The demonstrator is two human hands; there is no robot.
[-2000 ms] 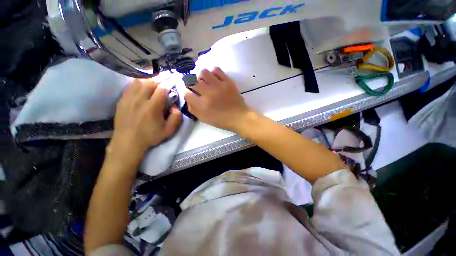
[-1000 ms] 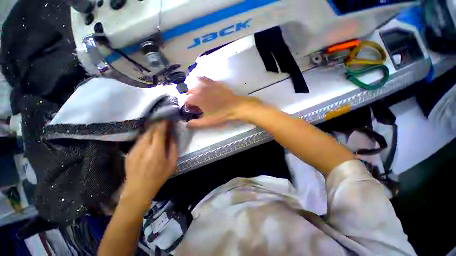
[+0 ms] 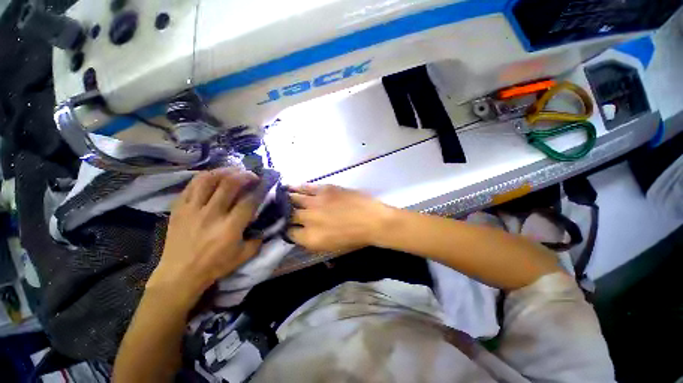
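The dark grey woven garment shell [image 3: 101, 262] with its pale lining [image 3: 142, 193] lies bunched at the left of the sewing machine's lit needle area [image 3: 253, 158]. My left hand [image 3: 210, 217] presses and grips the gathered cloth just in front of the presser foot. My right hand [image 3: 329, 217] holds the dark edge of the cloth with its fingertips, right of the left hand, at the front of the machine bed [image 3: 337, 138]. The needle point and the exact seam are hidden by glare and fingers.
Black fabric strips [image 3: 427, 108] lie on the bed right of the needle. Farther right are an orange tool [image 3: 526, 90], yellow loops [image 3: 562, 103], green loops [image 3: 563, 141] and a round metal part [image 3: 481, 108]. The ruler-marked table edge [image 3: 479, 196] runs in front. Cut pieces [image 3: 228, 348] lie below.
The cloth is turned and bunched more tightly near the foot. My left hand has moved up to the foot again. My right hand has moved down, towards the table edge. The camera view has shifted.
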